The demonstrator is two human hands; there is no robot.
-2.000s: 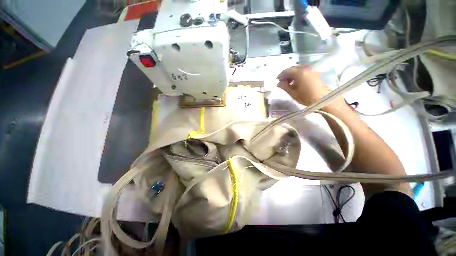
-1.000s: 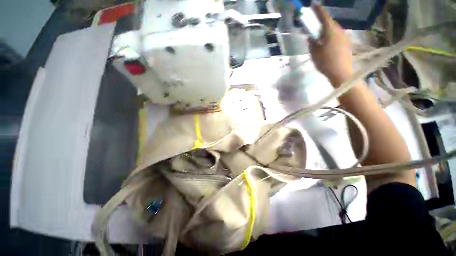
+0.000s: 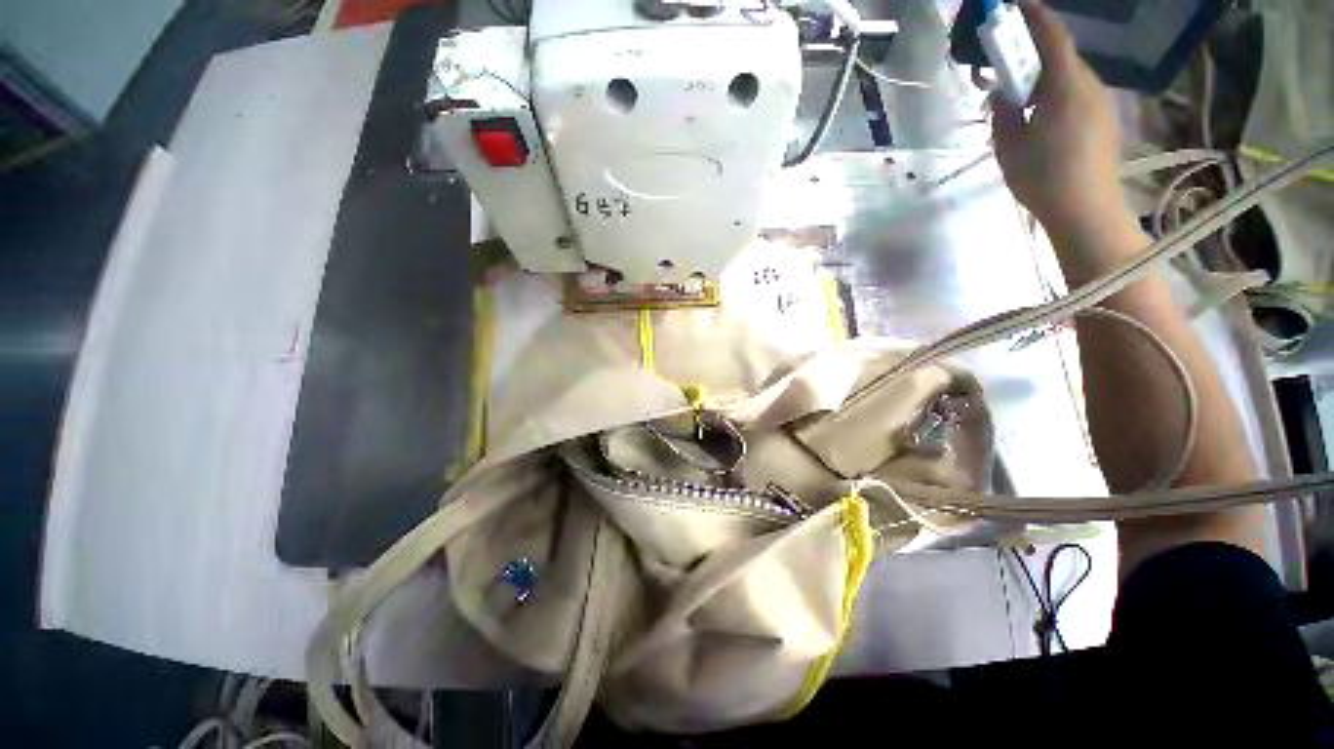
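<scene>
A beige bag [image 3: 702, 585] lies bunched on the machine table, its upper edge under the clamp frame [image 3: 644, 297] below the white sewing machine head [image 3: 658, 161]. Yellow binding tape [image 3: 840, 615] runs along its seams and a metal zipper [image 3: 702, 498] shows at the opening. My right hand [image 3: 1061, 132] is at the upper right, its fingers around a small white box-like thing with a blue top [image 3: 1007, 56], beside the dark-framed panel. What that thing is, I cannot tell. My left hand is not in view.
Beige straps [image 3: 1024, 315] loop across my right forearm to the right edge. A dark mat [image 3: 383, 322] lies left of the machine. The base plate [image 3: 783, 285] has handwriting. A dark-framed panel [image 3: 1134, 37] stands at the upper right. Black cord [image 3: 1050, 593] lies lower right; more beige bags are at right.
My right hand has moved from beside the clamp up and right to the white thing and closed its fingers on it. The view has shifted, so the machine and bag appear farther right than one second ago.
</scene>
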